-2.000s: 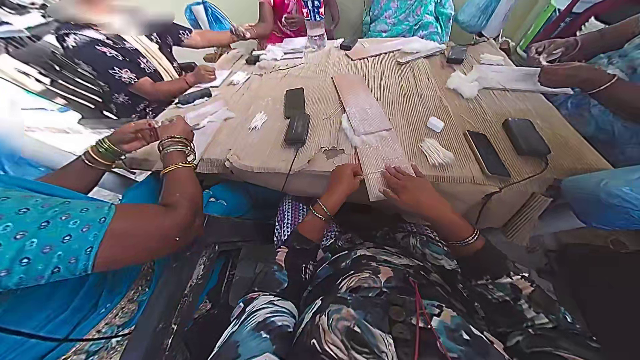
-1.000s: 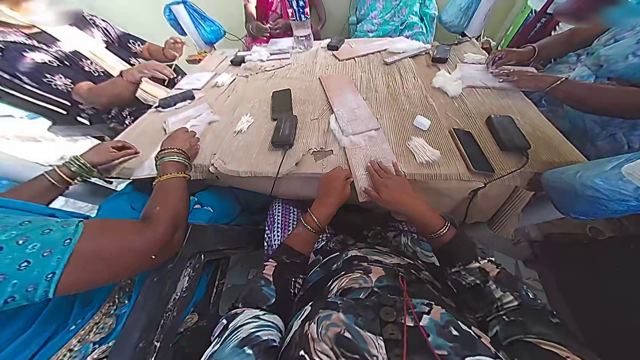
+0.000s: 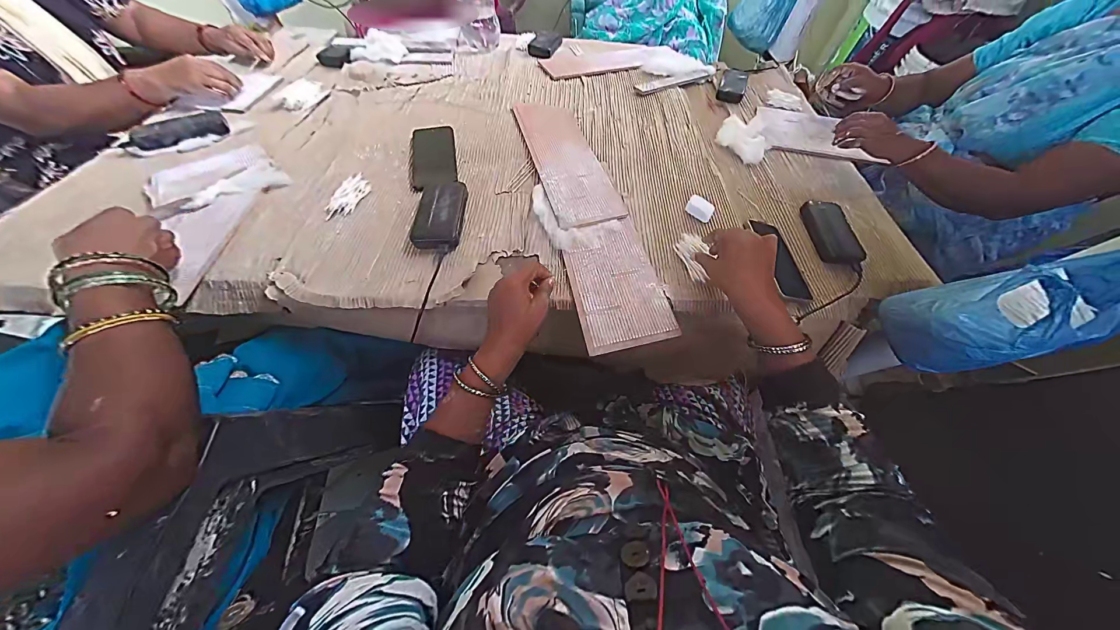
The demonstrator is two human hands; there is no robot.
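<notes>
My left hand (image 3: 518, 302) is at the table's front edge, left of the lower ribbed board (image 3: 617, 284), fingertips pinched together; whether something thin is between them cannot be told. My right hand (image 3: 742, 267) reaches over the table, its fingertips at a small pile of white cotton wicks (image 3: 693, 255); its grip is too small to make out. The lower board juts past the table edge. An upper ribbed board (image 3: 569, 166) overlaps its far end, with white cotton wool (image 3: 560, 223) between and beside them.
A phone (image 3: 780, 261) and a black case with a cable (image 3: 831, 232) lie right of my right hand. A small white box (image 3: 699, 208) is near the wicks. Two dark devices (image 3: 437, 214) lie left of the boards. Co-workers' hands (image 3: 118, 241) are around the corrugated-covered table (image 3: 367, 262).
Both my hands have left the lower board. My right hand has moved right to the wick pile; my left is off the board's left side. The view has moved closer to the table.
</notes>
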